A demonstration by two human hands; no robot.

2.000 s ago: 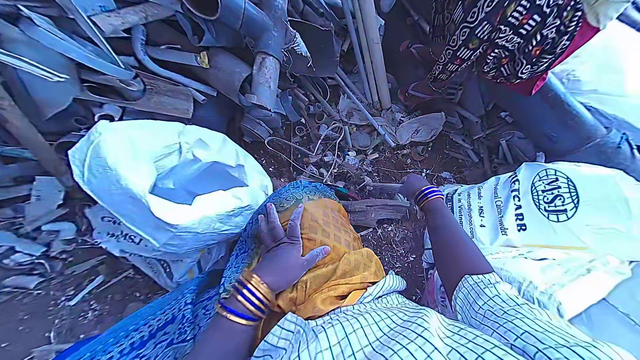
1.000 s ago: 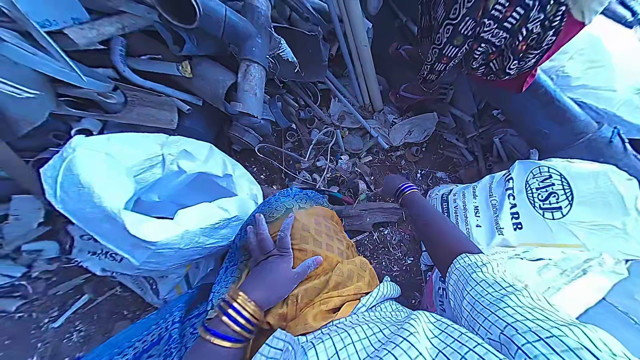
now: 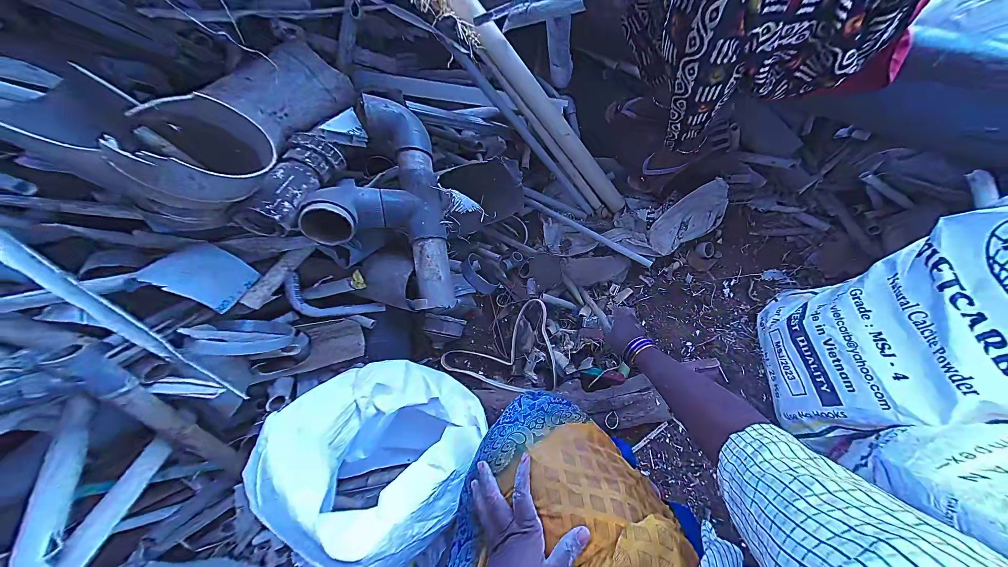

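My left hand [image 3: 524,516] rests with spread fingers on the orange cloth [image 3: 591,480] over my knee, holding nothing. My right hand [image 3: 622,327] reaches down to the littered ground, at the end of a thin pale stick or pipe piece [image 3: 587,299]; its fingers are too small and dark to tell whether they hold it. A wooden log [image 3: 630,402] lies just below that hand. Left of my knee stands an open white woven sack [image 3: 291,465] with some scrap pieces inside. A loop of pale cord [image 3: 512,358] lies on the ground left of my right hand.
Grey scrap pipe fittings [image 3: 425,213] and a large broken pipe [image 3: 291,90] are heaped at the left and ahead. Long pale pipes [image 3: 535,102] lean across the heap. Another person in patterned cloth [image 3: 709,55] is at the top right. Filled white sacks [image 3: 898,331] stand on the right.
The view has turned left, showing more of the pipe heap. My left hand stays on the cloth over my knee, and my right hand stays low near the ground.
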